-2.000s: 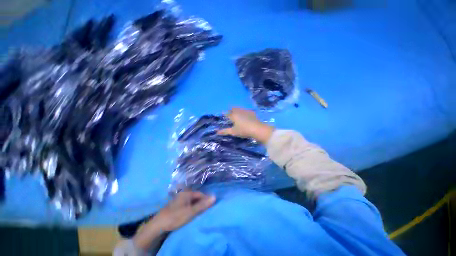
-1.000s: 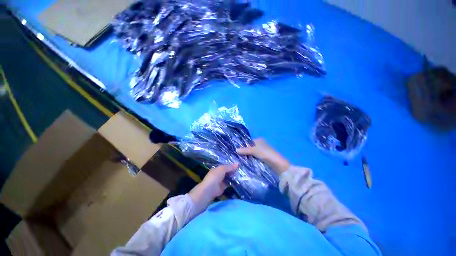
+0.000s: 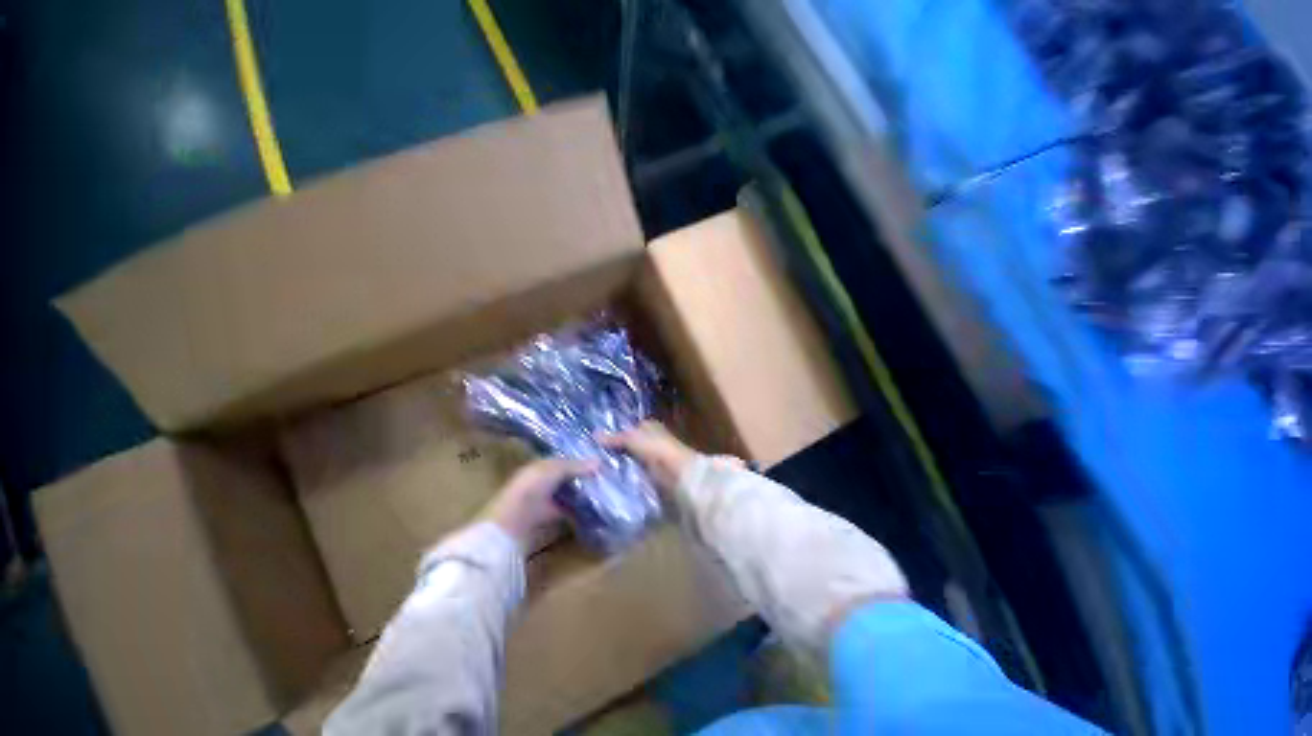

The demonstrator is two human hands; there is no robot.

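Observation:
A bundle of dark parts in glossy clear bags (image 3: 564,396) is held over the open shipping carton (image 3: 374,288). My left hand (image 3: 530,499) grips its near left side. My right hand (image 3: 655,449) grips its right side. The bundle fans out away from me and is narrower between my hands. My fingertips are partly hidden by the bags and blurred. Brown board with small printing (image 3: 389,489) shows inside the carton.
The carton's flaps stand up around it on the dark green floor (image 3: 130,144) with yellow lines. The table with blue sheeting (image 3: 993,273) is on the right, bearing the large pile of bagged parts (image 3: 1209,187).
The view has turned left from the table to the carton. Both hands have lifted the bagged bundle off the table and carried it over the carton.

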